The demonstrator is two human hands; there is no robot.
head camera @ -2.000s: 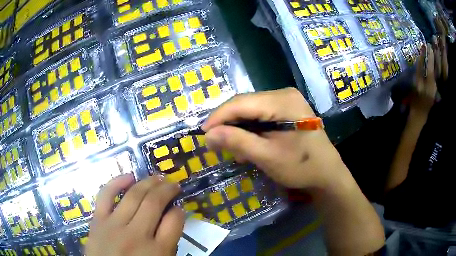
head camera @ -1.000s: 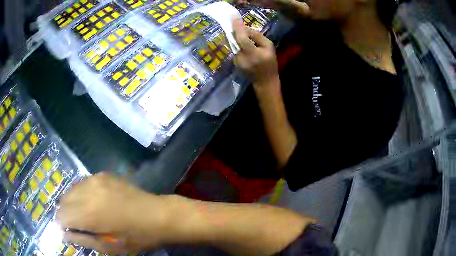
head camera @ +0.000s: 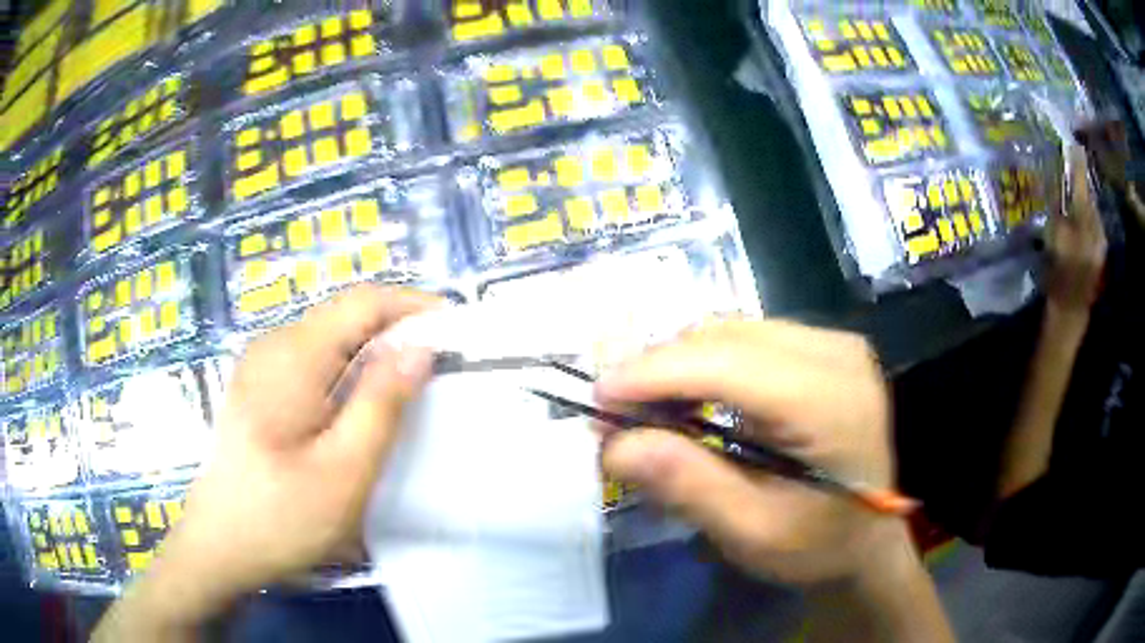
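Observation:
My left hand grips the top left edge of a white liner sheet, which hangs down over the tray. A narrow dark grey strip lies across the top of the sheet, from my left thumb toward the right. My right hand holds black tweezers with an orange rear end like a pen. The tweezer tips are apart, close to the strip's right end; whether they touch it cannot be told. A clear tray holds circuit boards with yellow squares, partly washed out by glare.
A second tray of similar boards stands at the upper right on the dark green bench. Another person's arm and hand are beside it. Plain yellow-faced parts lie at the far upper left.
The view swung right to the other person, then back to my tray. My left hand now holds the white liner up, and my right hand's tweezers point left at the strip.

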